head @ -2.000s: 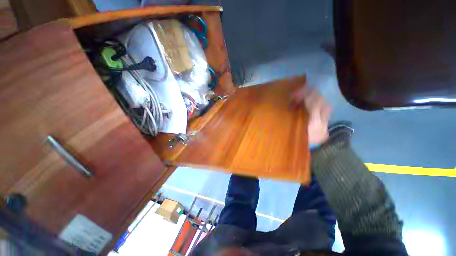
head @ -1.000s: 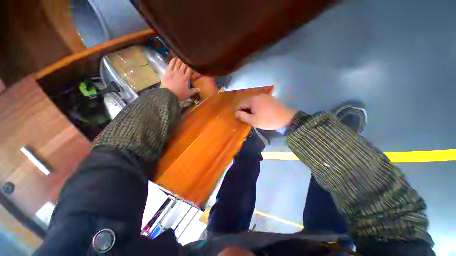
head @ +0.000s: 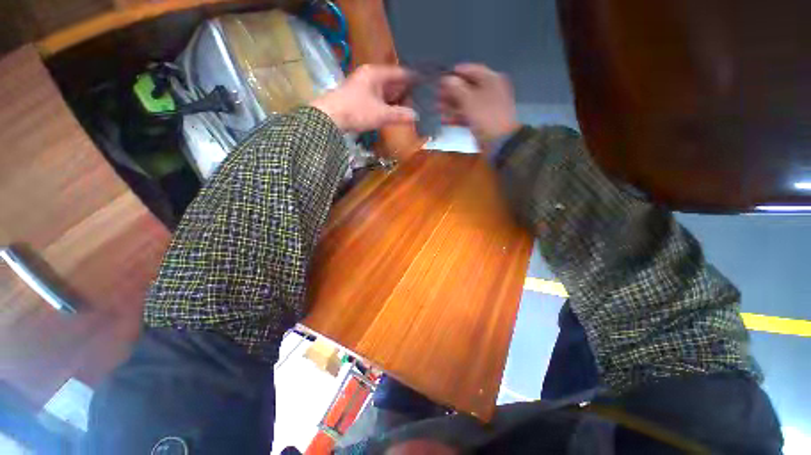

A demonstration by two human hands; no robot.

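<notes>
My left hand [head: 369, 99] and my right hand [head: 485, 102] are close together above the hinge side of the open cabinet door. Between their fingers is a small dark grey object [head: 429, 99], blurred, and I cannot tell what it is. Both hands seem to grip it. The orange-brown cabinet door [head: 436, 275] stands open below my hands. Inside the cabinet, a tan packaged item in clear wrap [head: 267, 62] lies left of my left hand. Teal scissors handles [head: 338, 31] show at the cabinet's side wall.
A green-and-black item [head: 156, 93] and a black plug [head: 213, 100] are inside the cabinet. A drawer front with a silver handle [head: 37, 280] is at the left. A dark glossy chair seat [head: 694, 98] is at the right. Yellow lane line [head: 775, 323] crosses the floor.
My left hand has come out of the cabinet and my right hand has left the door. They have met, with a dark object between them. The chair seat now shows farther right.
</notes>
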